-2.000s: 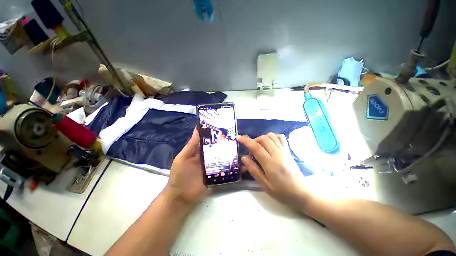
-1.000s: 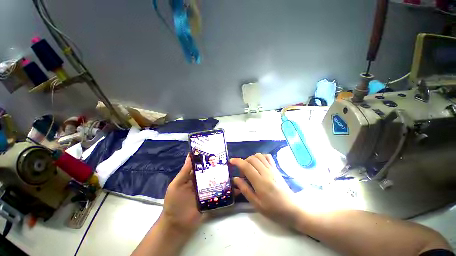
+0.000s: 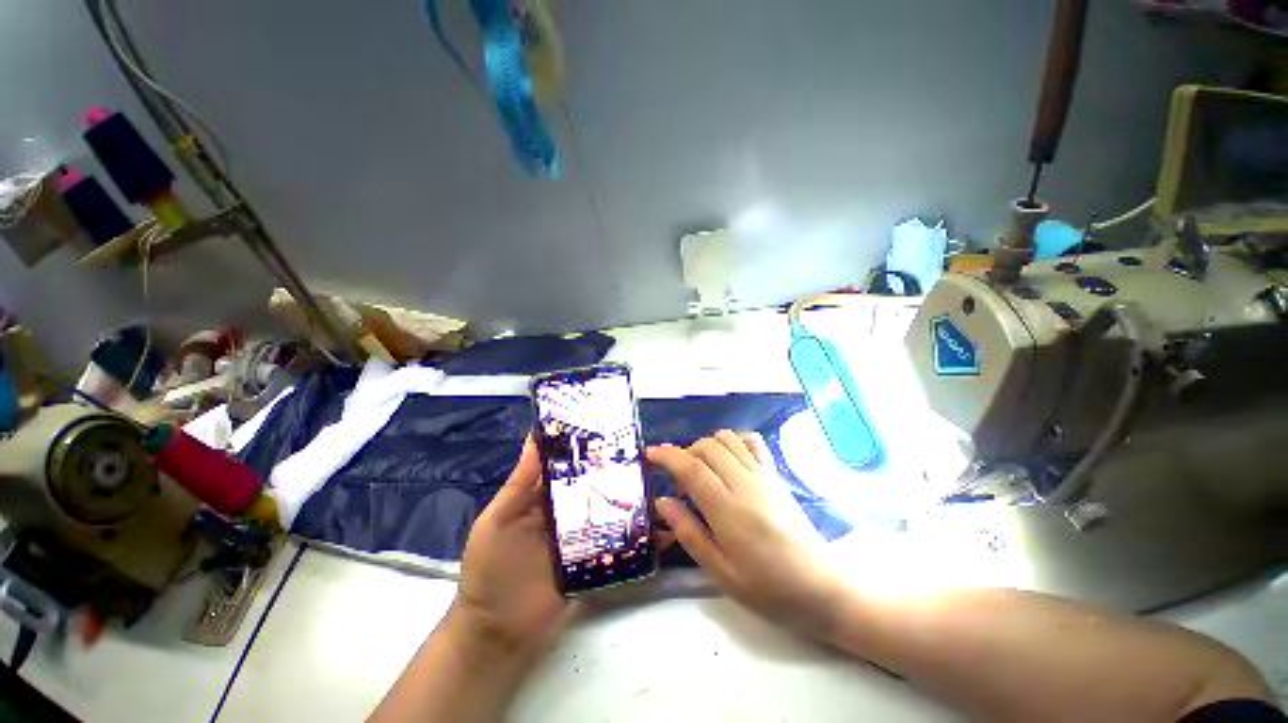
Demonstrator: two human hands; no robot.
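Observation:
A smartphone (image 3: pixel 596 480) with a black edge and a bright screen stands upright in my left hand (image 3: pixel 511 565), its fingers mostly hidden behind it. My right hand (image 3: pixel 742 523) is at the phone's right edge, fingers bent and apart; whether its fingertips touch the phone or its side is hard to tell. Dark navy fabric panels (image 3: pixel 424 473) with a white band (image 3: pixel 339 438) lie flat behind the phone, partly hidden by it and my hands.
A beige sewing machine (image 3: pixel 1045 353) stands at the right, a smaller one (image 3: pixel 92 473) at the left edge with a red thread cone (image 3: pixel 209 470). A light-blue oval object (image 3: pixel 836 400) lies beside the right machine. Navy thread cones (image 3: pixel 127 156) stand upper left. Blue strips (image 3: pixel 511 88) hang on the wall.
The camera view has tilted up and shifted right since the earliest frame, so the phone and hands appear lower. The picture on the phone's screen has changed. The hands keep nearly the same pose.

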